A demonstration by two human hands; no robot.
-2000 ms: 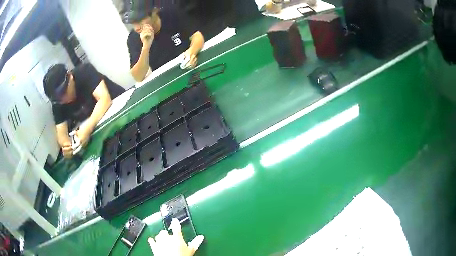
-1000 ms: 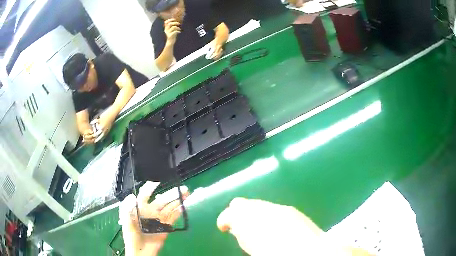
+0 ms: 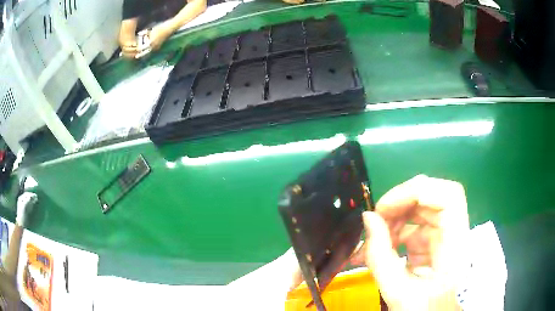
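Note:
A black phone middle frame [image 3: 331, 212] is held tilted above the bench, its solid part up. My left hand [image 3: 294, 270], overexposed and partly cut off by the bottom edge, is shut on its lower part, with fingers partly behind it. My right hand [image 3: 426, 237] is at the frame's right edge, thumb and fingers curled close to it. A small coppery part shows at that edge; I cannot tell whether my fingers hold it. An orange parts tray [image 3: 341, 294] lies below, largely hidden by the frame and hands.
Another phone frame [image 3: 125, 184] lies on the green belt at left. Stacked black blister trays [image 3: 255, 79] and clear plastic bags [image 3: 125, 109] stand beyond. At lower left are another orange tray [image 3: 38, 267], a dark thin tool [image 3: 67, 275] and another person's hand [image 3: 25, 203].
The view has turned down. The held frame has moved right and tilted over the orange tray, now in view. My right hand has come up to the frame's edge.

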